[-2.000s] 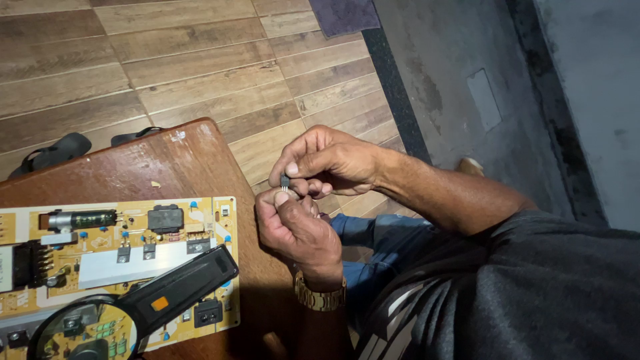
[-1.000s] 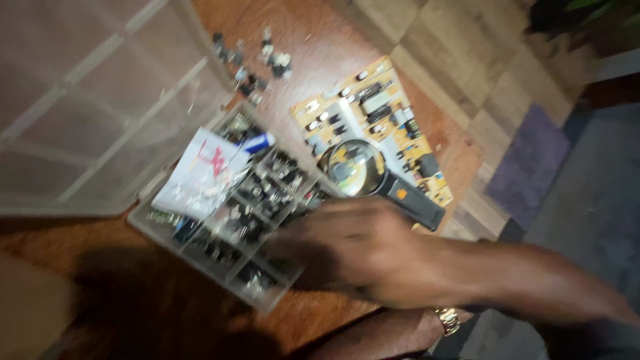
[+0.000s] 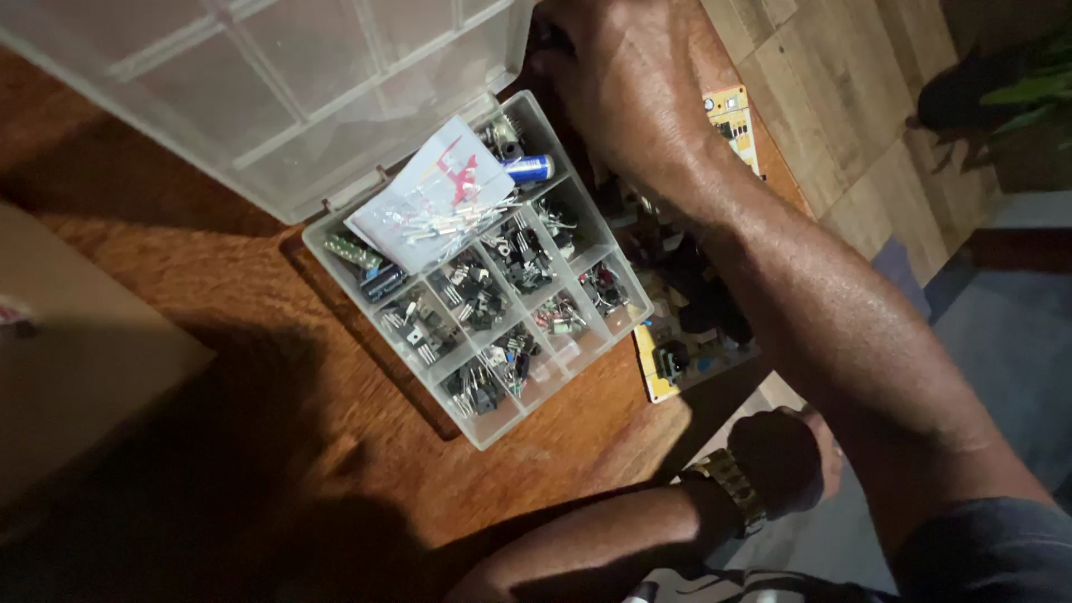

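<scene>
My right hand (image 3: 628, 75) is at the top edge, past the upper right of a clear plastic compartment box (image 3: 548, 381); its fingers are in shadow and partly out of view, so what they touch is hidden. Below the circuit board, my left hand (image 3: 779, 461) is curled and dark, with a gold watch (image 3: 733, 486) on its wrist; whether it holds anything is unclear. Transistors (image 3: 477, 394) and other small electronic parts lie in the box. Over its upper compartments rests a bag of metal-ended parts (image 3: 456, 188) with a red mark, beside a blue cylinder (image 3: 532, 168).
The box's translucent lid (image 3: 301, 84) stands open at the upper left. A yellow circuit board (image 3: 662, 381) lies right of the box, partly under my right forearm and its shadow. Brown cardboard (image 3: 75, 335) is at the left on the wooden table (image 3: 276, 402).
Two seconds ago both hands met around a small part with metal legs; now they are apart. My right hand has moved from beside the box to past its upper right. The view has swung strongly.
</scene>
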